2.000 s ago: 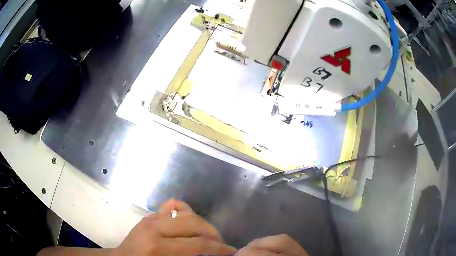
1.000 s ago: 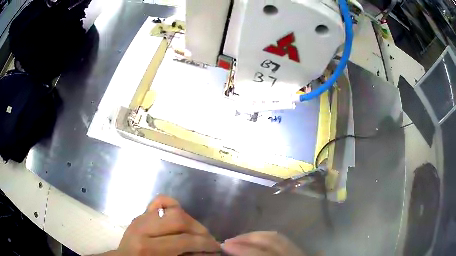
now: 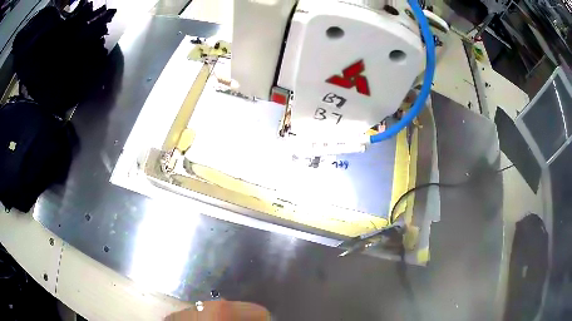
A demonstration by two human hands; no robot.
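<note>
One hand [image 3: 229,311], seemingly my left hand, shows only as a strip of its back at the bottom edge; its fingers are cut off. My right hand is out of the picture. In front of me a white sewing machine head [image 3: 360,69] with a red logo stands over a pale template [image 3: 238,141] edged with yellow tape [image 3: 244,191]. The small metal needle parts [image 3: 286,120] are below the head. Dark metal snips [image 3: 370,239] lie at the template's near right corner.
Two black fabric heaps [image 3: 31,147] lie at the left, the nearer with a small pale tag. A blue hose [image 3: 425,81] curves off the head. A thin black cable [image 3: 433,184] crosses the grey metal plate [image 3: 464,251]. A white-framed panel [image 3: 524,116] is at the right.
The view has swung right, so the machine sits further left. Both hands showed near the bottom edge before; now one has left the picture and the other has sunk to a strip.
</note>
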